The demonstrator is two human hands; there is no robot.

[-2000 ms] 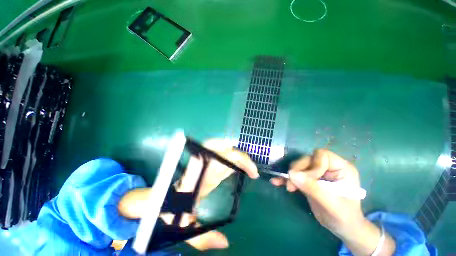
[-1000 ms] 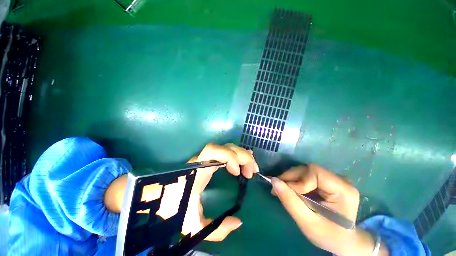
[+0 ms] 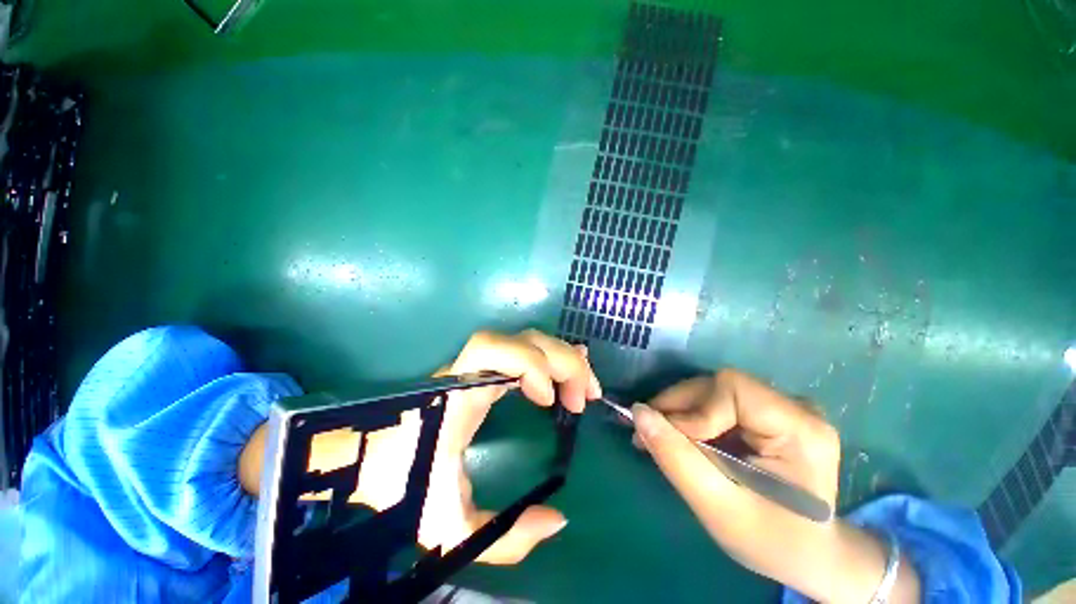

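My left hand (image 3: 502,378) holds a black rectangular frame (image 3: 395,496) with a light metallic edge, tilted, its fingertips at the frame's far end. My right hand (image 3: 755,460) holds slim silver tweezers (image 3: 755,477), whose tip touches or nearly touches the frame end by my left fingertips. Whether a piece is at the tip cannot be told. The backing sheet (image 3: 643,189) with a grid of small black bars lies flat on the green mat (image 3: 354,177), beyond my hands.
Stacked shiny black trays (image 3: 33,236) stand at the far left. Another frame (image 3: 224,12) is cut off by the top edge. A second strip with dark bars (image 3: 1029,472) lies at the right edge.
The view has shifted, so the loose frame moved towards the top edge. The held frame has turned more face-on. The tweezers stay at its end by my left fingertips.
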